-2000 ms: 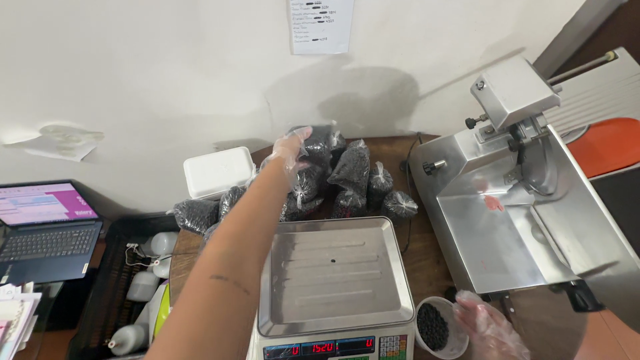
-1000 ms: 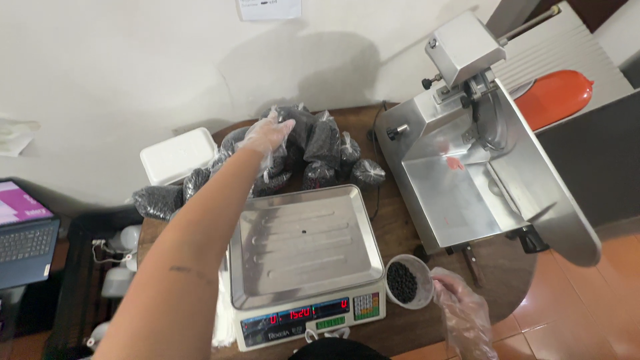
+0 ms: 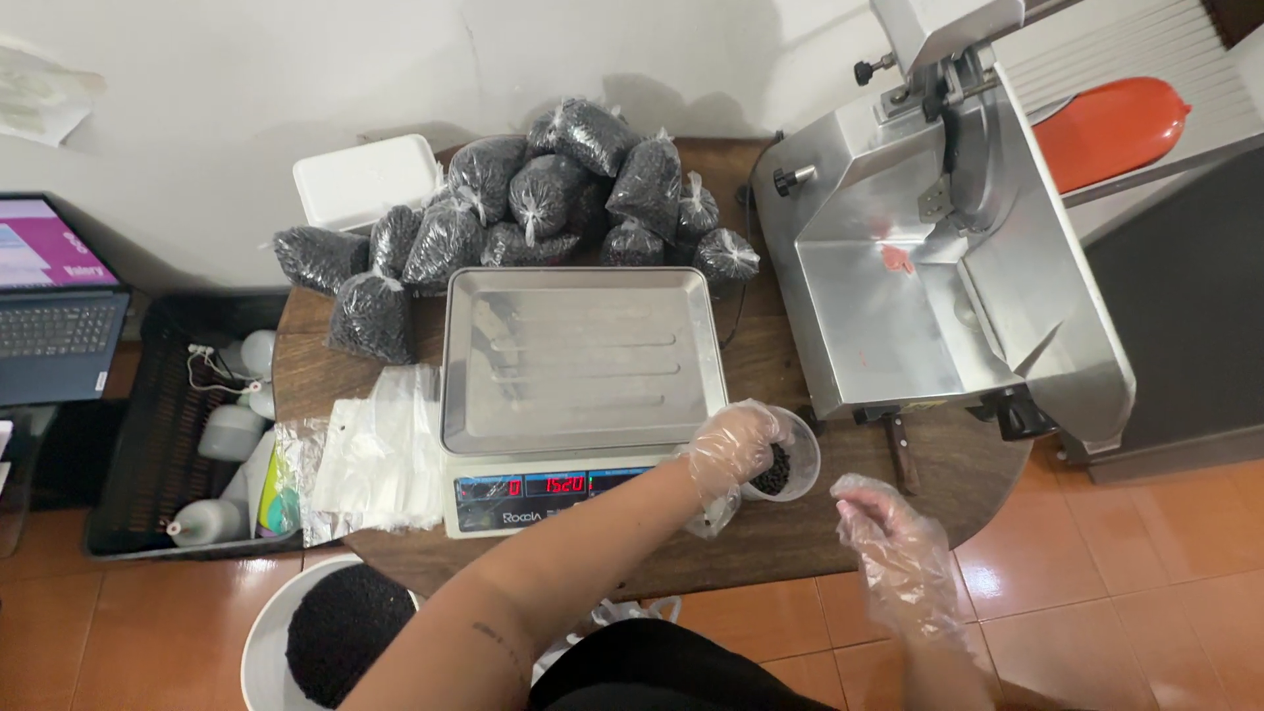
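My left hand (image 3: 739, 442), in a clear plastic glove, is at the left rim of a translucent plastic tub (image 3: 812, 464), its fingers partly over the black pellets (image 3: 772, 472) inside; whether it grips anything is hidden. To the right of the tub, my gloved right hand (image 3: 877, 509) is raised above the table's edge with fingers curled, touching nothing that shows. A digital scale with a steel pan (image 3: 583, 360) stands just left of the tub, its pan bare. Behind it, several knotted clear bags of black pellets (image 3: 548, 193) lie piled against the wall.
A steel meat slicer (image 3: 869, 326) stands at the right, a knife (image 3: 901, 452) below it. Clear plastic bags (image 3: 380, 454) and a white foam tray (image 3: 365, 183) lie at the left. A black crate (image 3: 168, 395) holds bottles. A white bucket (image 3: 267, 632) of black material stands on the floor.
My left hand has left the pile of bags and come down to the tub. My right hand, beside the tub before, is now apart from it. The view has shifted.
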